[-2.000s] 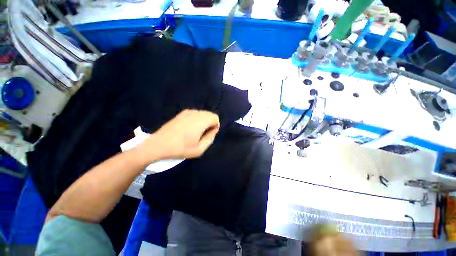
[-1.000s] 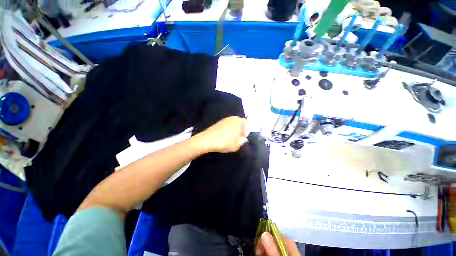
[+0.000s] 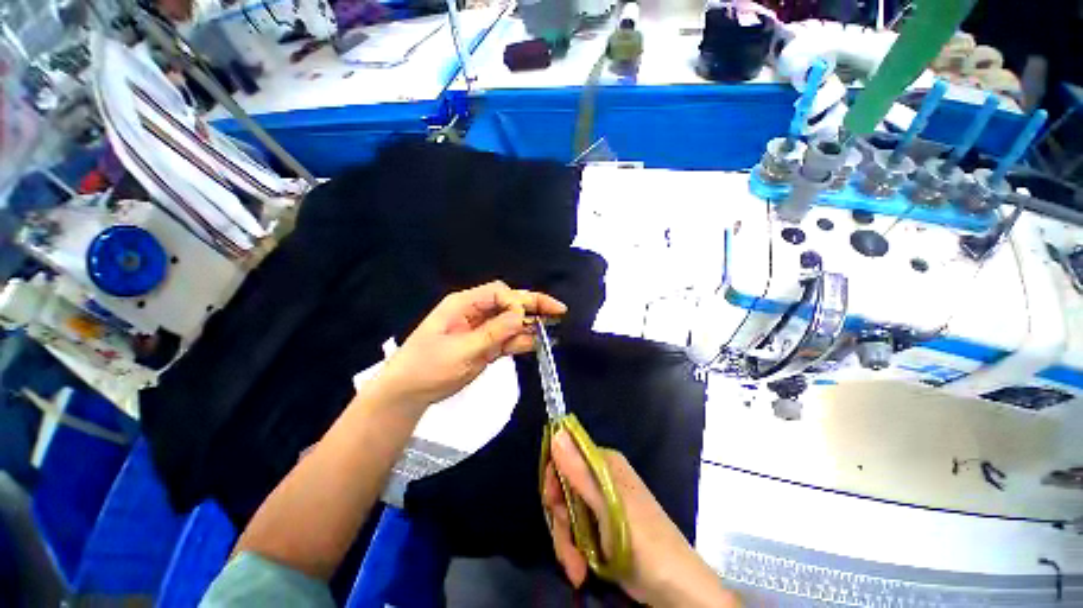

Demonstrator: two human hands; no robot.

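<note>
Black cloth (image 3: 356, 273) lies spread left of the sewing machine head (image 3: 819, 285) and over the table's front edge. My left hand (image 3: 475, 339) is above the cloth, its thumb and fingers pinched together; what is between them is too small to tell, perhaps a cloth edge or thread. My right hand (image 3: 606, 511) holds scissors (image 3: 553, 386) by their olive-gold handles. The blades point up and away from me, nearly closed, with the tips at my left fingertips. The presser foot area (image 3: 742, 356) is right of the cloth.
A second machine with a blue wheel (image 3: 126, 261) stands at the left beside striped white fabric (image 3: 178, 154). Blue-posted tension dials (image 3: 885, 172) are atop the machine. A ruler strip (image 3: 831, 576) runs along the front edge. Blue bins (image 3: 101, 487) are at lower left.
My right hand came in from the bottom edge with the scissors and moved up to my left fingertips. My left hand moved off the cloth's right part and now pinches. The view shifted.
</note>
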